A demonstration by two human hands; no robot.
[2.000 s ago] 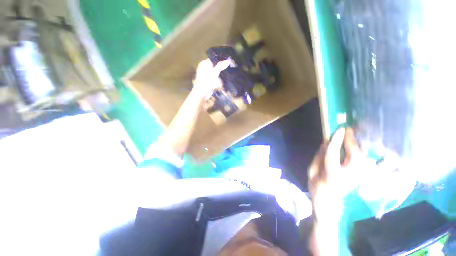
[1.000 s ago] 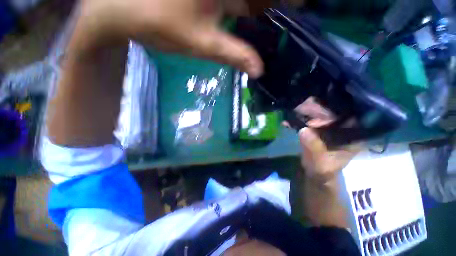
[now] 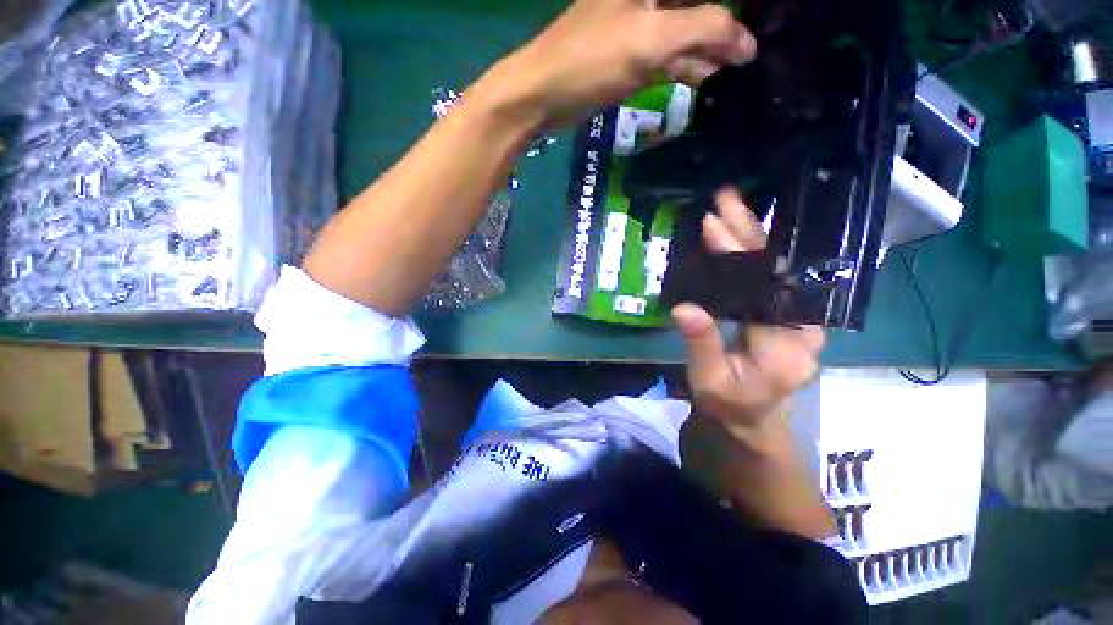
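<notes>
A black housing [image 3: 830, 183], long and glossy with small metal parts near its lower end, is held over the right part of the green jig [image 3: 616, 263]. My left hand [image 3: 647, 49] is at its upper left edge, fingers bent over it. My right hand [image 3: 751, 354] grips its lower end, thumb and fingers apart around a dark part of it. The housing hides much of the jig. The jig's black edge with white characters shows at its left.
Stacked clear trays of clips [image 3: 134, 159] stand at far left. A small clear bag [image 3: 476, 263] lies left of the jig. The screw feeder [image 3: 934, 159] and teal box [image 3: 1037, 189] are at right. A white tray [image 3: 915, 464] with dark parts is below the bench edge.
One second ago the housing was tilted and blurred; now it is more upright over the jig. Two seconds ago my left hand was inside a carton at the left.
</notes>
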